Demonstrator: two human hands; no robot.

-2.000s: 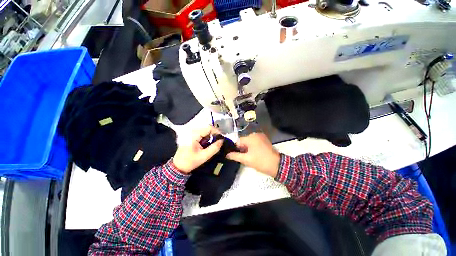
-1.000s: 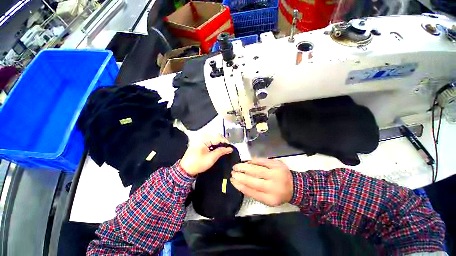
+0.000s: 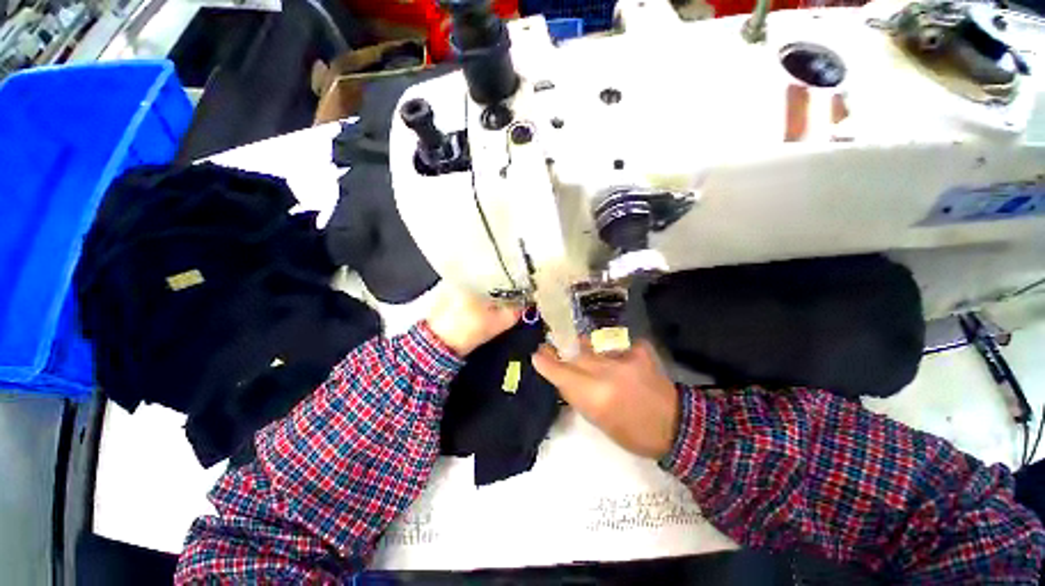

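A black fabric panel (image 3: 495, 410) with a small yellow sticker (image 3: 512, 377) lies on the white table below the machine head. Its upper edge is by the needle area, which the head mostly hides. My left hand (image 3: 468, 321) holds the panel's upper left edge, its fingertips partly hidden by the machine head. My right hand (image 3: 613, 395) is at the panel's upper right edge, thumb and fingers closed on it beside the presser foot area. The white sewing machine (image 3: 733, 172) stands close above both hands.
Labelled black panels (image 3: 229, 286) lie heaped at the left, beside a blue crate (image 3: 46, 218). Plain dark panels (image 3: 378, 229) lie behind the head. A dark pile (image 3: 791, 321) is under the machine arm. A slim black tool (image 3: 995, 364) lies at the right.
The view has moved closer to the machine head. My hands and the panel have moved up to the needle area. My right hand has gone from lying flat on the panel to gripping its edge.
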